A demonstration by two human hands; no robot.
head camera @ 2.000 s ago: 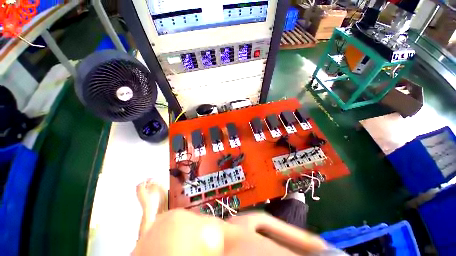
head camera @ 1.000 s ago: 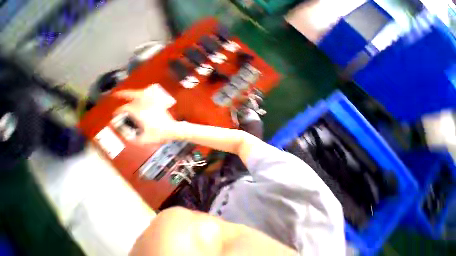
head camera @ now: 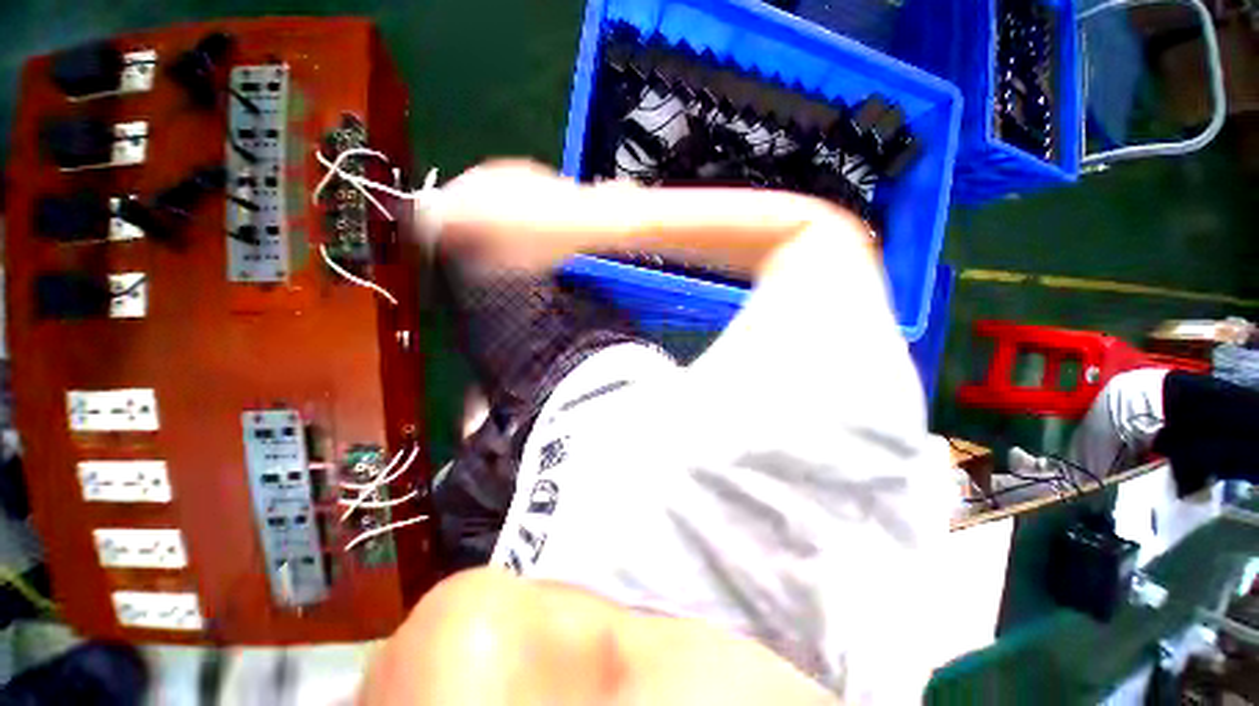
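My right hand (head camera: 483,218) is blurred between the orange-red board (head camera: 332,359) and the blue bin (head camera: 933,235); whether it holds anything cannot be told. My left hand is out of the picture. Four black adapters (head camera: 76,217) stand on the white outlets in the board's upper half, their cords running to the upper grey connector strip (head camera: 258,152). The four lower outlets (head camera: 124,481) are bare, and the lower connector strip (head camera: 283,510) has no adapter cords on it. The bin holds rows of black adapters (head camera: 773,90).
Circuit boards with white leads (head camera: 370,497) line the board's near edge. Another blue bin (head camera: 1029,159) stands behind. A red stool (head camera: 1036,370) is at right, beside part of a person in a dark garment (head camera: 1208,428). A black box (head camera: 1095,568) lies on the green belt.
The view has swung toward the bins, with the board now at left. The adapters on one half of the board are gone. My right hand has left the outlets and moved toward the bin.
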